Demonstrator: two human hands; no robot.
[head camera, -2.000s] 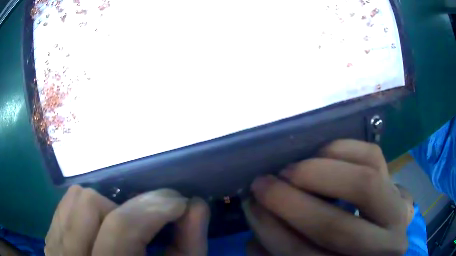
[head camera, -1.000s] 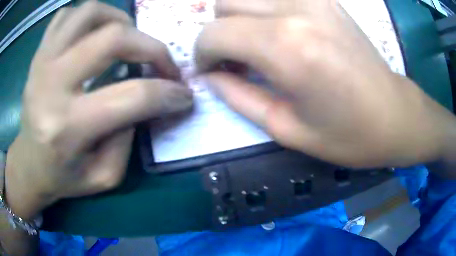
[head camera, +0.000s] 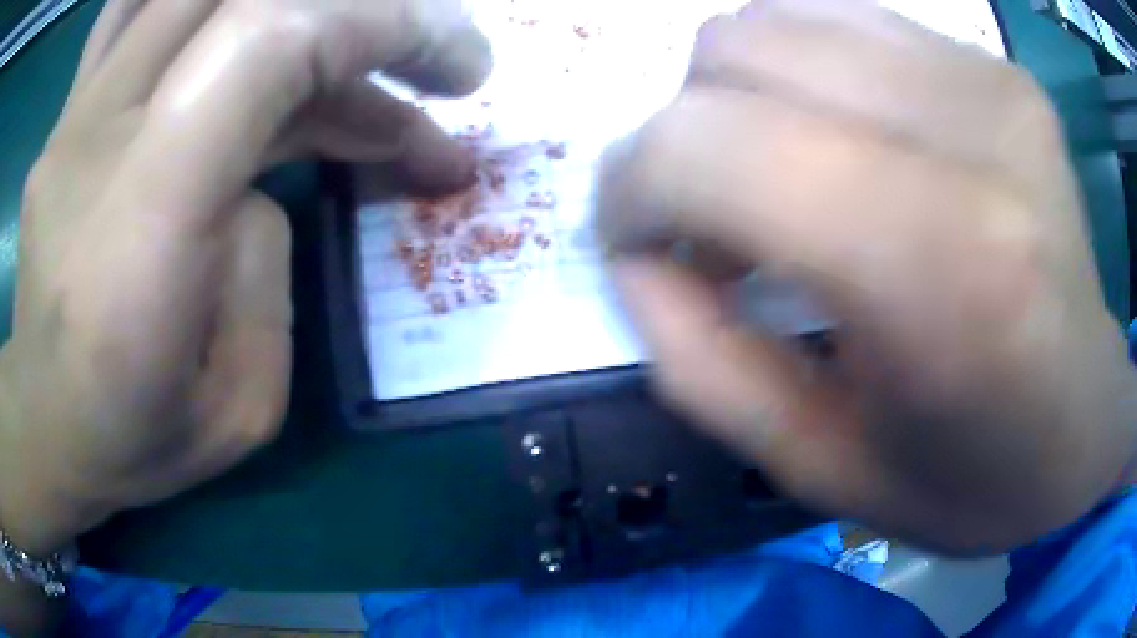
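Note:
The parts tray (head camera: 486, 401) has a dark rim and a glaring white bottom with faint lines. Small copper-coloured parts (head camera: 493, 239) lie heaped at its left side. My left hand (head camera: 212, 187) is over the tray's left edge, index fingertip down at the heap, thumb and fingers apart. My right hand (head camera: 860, 249) is blurred above the tray's middle and right, fingers curled; whether it holds a part cannot be told. The dark carrier fixture (head camera: 599, 548) lies along the tray's front edge with silver screws and square pockets; my right hand hides its right part.
The green bench surface (head camera: 312, 523) surrounds the tray. Silver rails (head camera: 28, 28) show at the top left, and a metal part (head camera: 1097, 31) at the top right. Blue clothing (head camera: 723, 604) shows below the bench edge.
Both hands have left the fixture's front edge and are over the tray. In the last second they moved apart, uncovering the copper-coloured heap. The left fingertip now reaches it.

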